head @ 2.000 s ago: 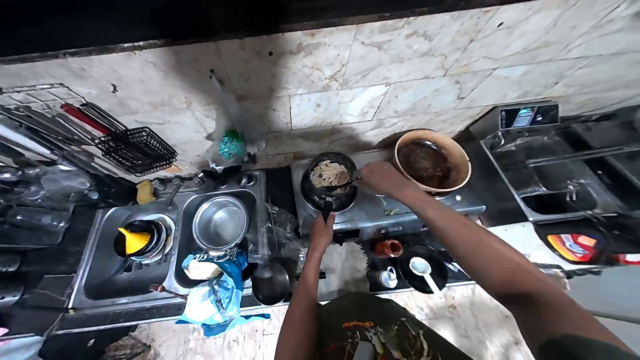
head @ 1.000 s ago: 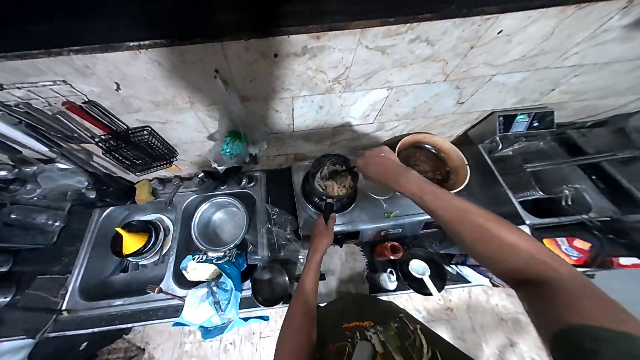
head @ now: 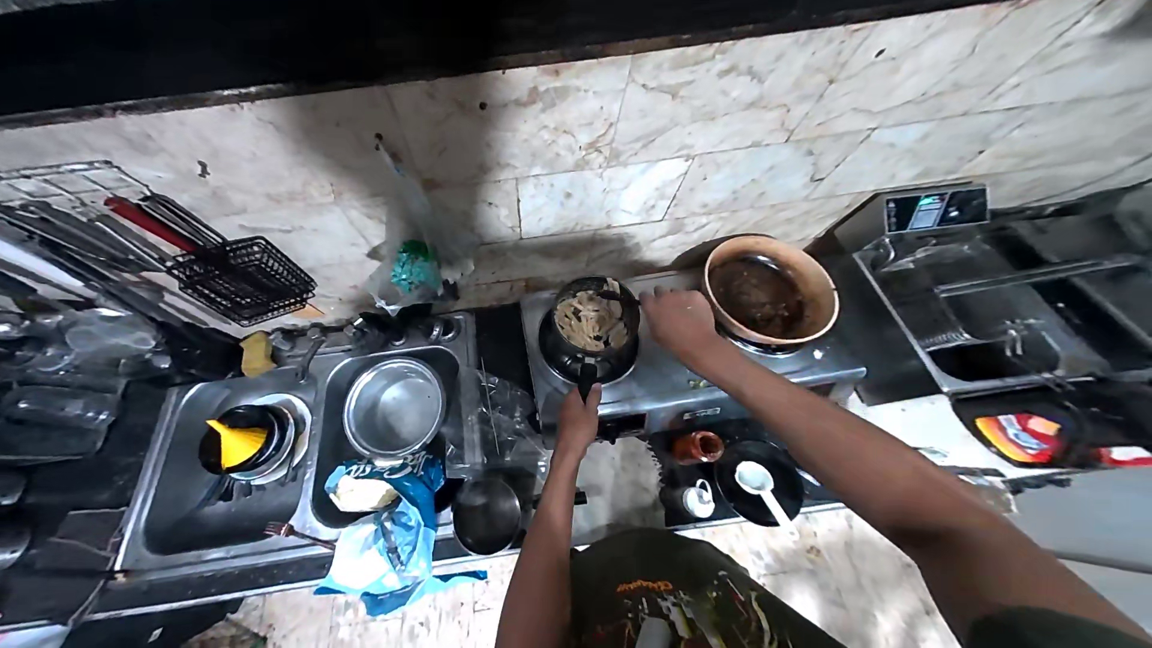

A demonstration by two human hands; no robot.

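Note:
My left hand grips the black handle of a small dark saucepan on the left burner of a steel stove. Pale strips of food with dark bits lie inside the pan. My right hand is closed at the pan's right rim, on the dark handle of a utensil that reaches into the food; its exact kind cannot be told. To the right of that hand, a wide tan pot with dark brown liquid stands on the other burner.
A double sink at left holds a metal bowl, stacked dishes and a yellow funnel. A blue plastic bag hangs over its front edge beside a dark pot. A white ladle, red jar and white bottle stand before the stove.
My right hand has shifted about the pan's right side, and the food in the pan lies differently. My left hand has stayed on the handle.

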